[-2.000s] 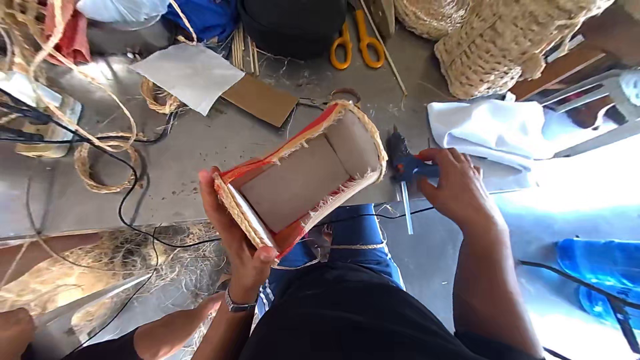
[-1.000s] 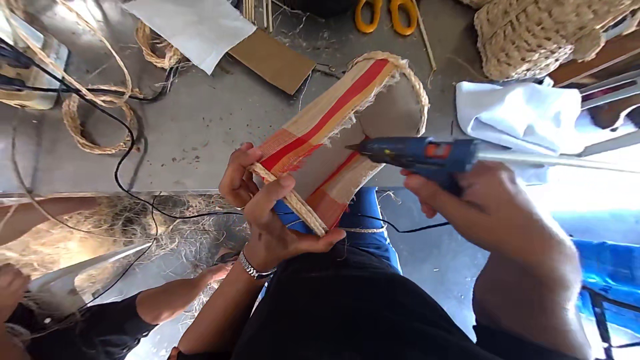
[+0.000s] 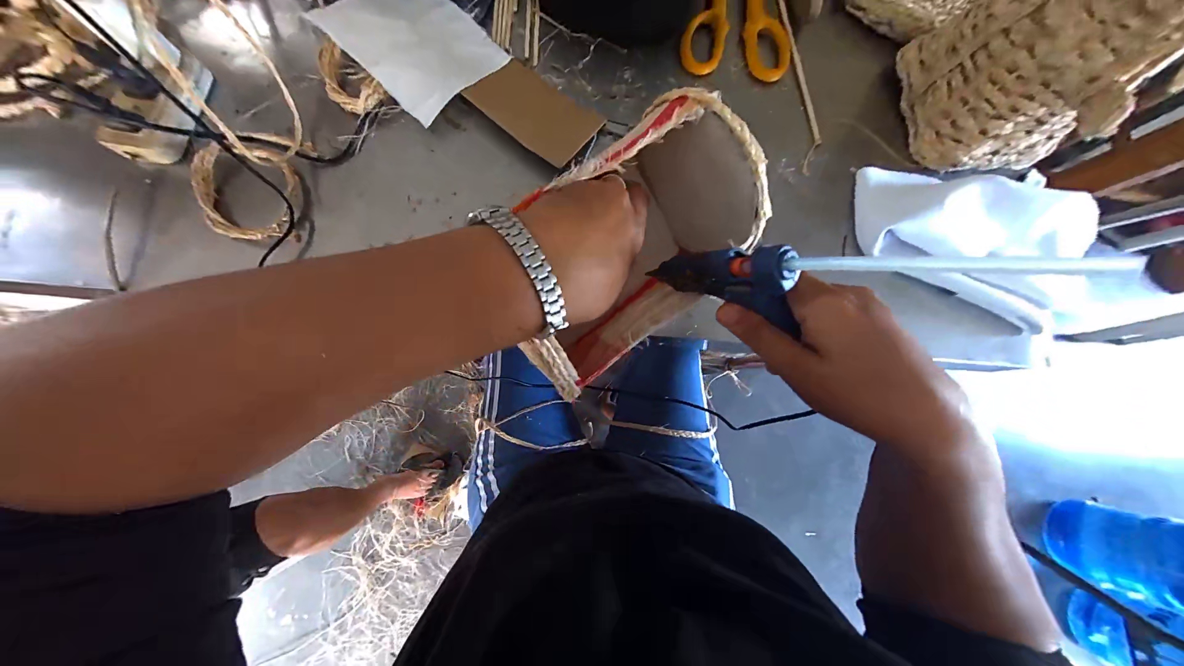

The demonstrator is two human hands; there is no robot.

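Note:
A box-like form with a braided fibre rim, red and tan fabric strips and a grey inner face lies tilted at the table's near edge. My left hand, a metal watch band at its wrist, reaches inside it with curled fingers; whether they grip anything is hidden. My right hand holds a blue hot glue gun, its dark nozzle over the opening, beside the lower fabric strip. A long pale glue stick sticks out of the gun's back.
Orange-handled scissors, brown cardboard, white sheet and a fibre coil lie on the table. At right are a woven fibre piece and white cloth. A black cord crosses my lap. Another person's arm shows lower left.
My right hand has lifted the glue gun from the table and brought it over the form. My left hand has moved from the form's near rim to its inside.

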